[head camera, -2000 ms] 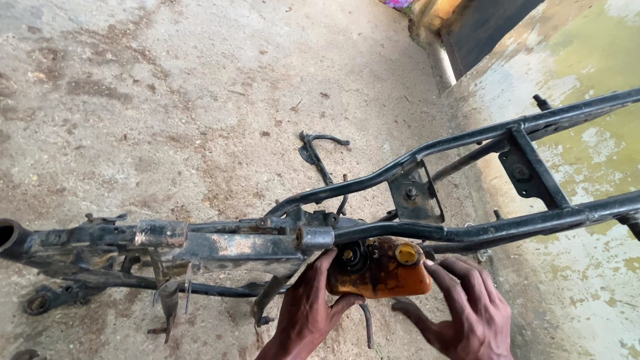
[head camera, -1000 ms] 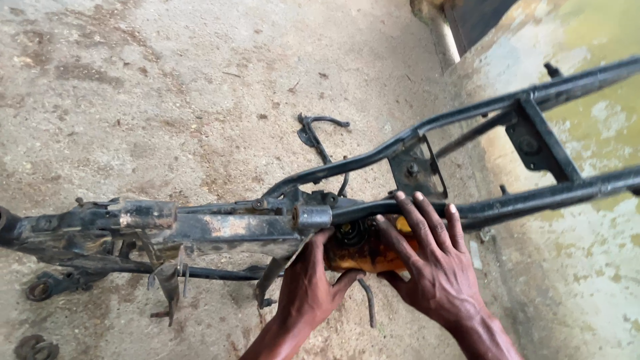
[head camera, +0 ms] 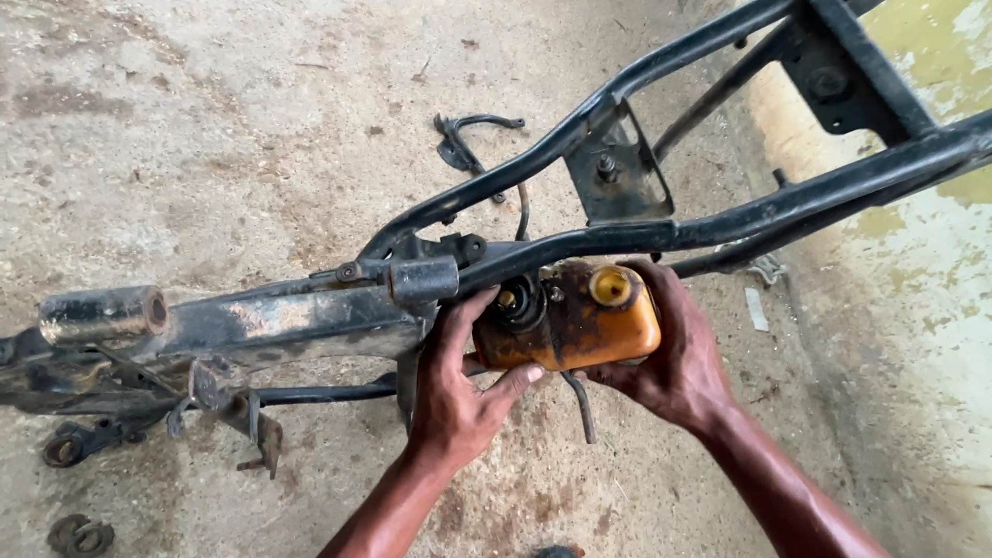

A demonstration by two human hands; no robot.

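Note:
A stained orange plastic reservoir [head camera: 601, 329] sits against the lower side of a black motorcycle frame [head camera: 635, 240]. Its round filler neck [head camera: 611, 286] is uncapped at the top right, and a dark round fitting [head camera: 518, 302] is on its left part. My left hand [head camera: 465, 380] grips the left end, thumb along the lower edge and a fingertip beside the fitting. Around the right end curls my right hand [head camera: 682, 356], its fingers partly hidden behind the reservoir. A thin dark tube [head camera: 580, 407] hangs below, its upper end hidden.
The frame crosses the view, with a metal bracket plate [head camera: 616, 174] between its rails. Beyond it a curved metal lever [head camera: 465, 143] lies on the concrete floor [head camera: 271, 139]. Metal rings [head camera: 81, 535] lie at the lower left. A peeling painted wall [head camera: 949, 225] stands at the right.
My right hand has moved from over the reservoir's top and the frame rail to its right end, uncovering the filler neck. My left hand stays at the left end. The view is closer.

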